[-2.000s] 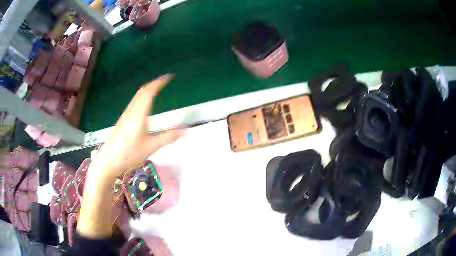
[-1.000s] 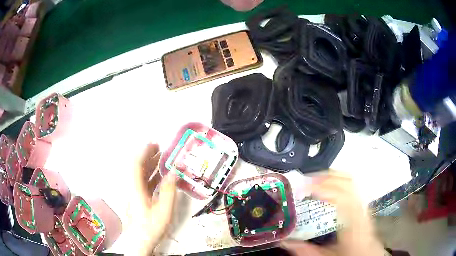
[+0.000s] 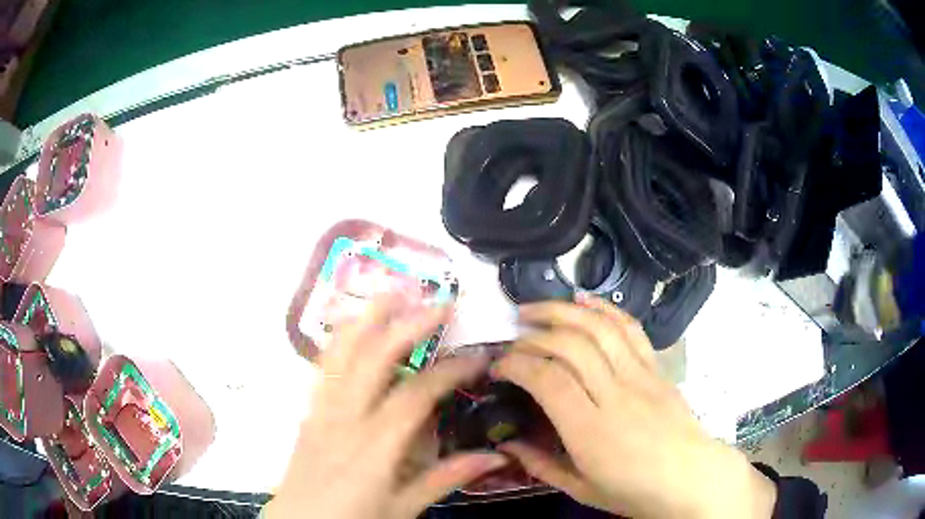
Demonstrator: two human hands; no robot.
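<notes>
A pink housing [image 3: 467, 494] with a black square plate [image 3: 504, 418] in its mouth sits at the front centre of the bench. My left hand [image 3: 370, 411] is on its left side and my right hand [image 3: 614, 405] on its right. Both sets of fingers and thumbs close around its rim and plate, hiding most of it; the fingers are blurred. A second open pink housing [image 3: 314, 274] with a green-edged board inside stands just behind my left hand, which partly covers it.
Black frames [image 3: 517, 188] are piled from centre to back right. A lit smartphone [image 3: 446, 76] lies at the back edge by the green belt [image 3: 203, 41]. Several open pink housings [image 3: 183, 416] stand at left. A blurred blue and metallic tool [image 3: 872, 294] is at far right.
My hands have come together over the front housing and now cover most of it; they were apart before. The view has shifted, so bench things appear higher and further left.
</notes>
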